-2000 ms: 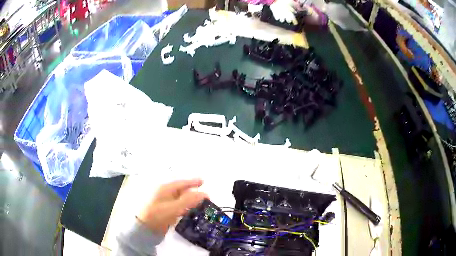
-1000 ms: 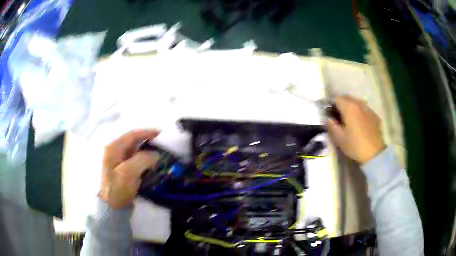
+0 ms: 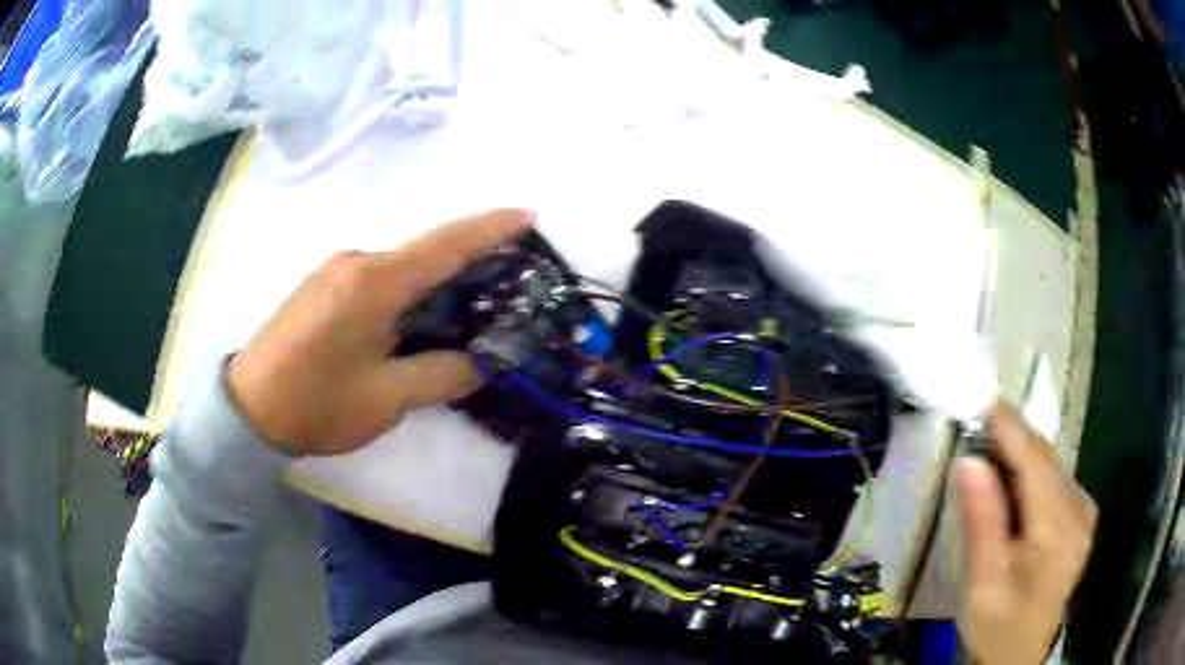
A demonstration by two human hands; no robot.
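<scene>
My left hand (image 3: 357, 344) grips a small black end section (image 3: 520, 305) between thumb and fingers. The end section is open side up, showing a small board and a blue part. Blue wires run from it to two open black housings, an upper one (image 3: 728, 299) and a lower one (image 3: 611, 494), with yellow and brown wires inside. My right hand (image 3: 1027, 546), at the right edge of the board, holds a slim dark-handled tool (image 3: 1007, 474), partly hidden by the fingers. Its tip is blurred against a white patch.
The housings lie on a white board (image 3: 390, 487) over the green bench (image 3: 111, 273). Clear and milky plastic bags (image 3: 247, 78) lie at the upper left. White brackets (image 3: 806, 72) lie beyond the board. The wearer's grey clothing shows at the bottom.
The tool lay at the right of the board two seconds ago and is now in my right hand. My left hand has closed on the end section. The view has shifted and turned.
</scene>
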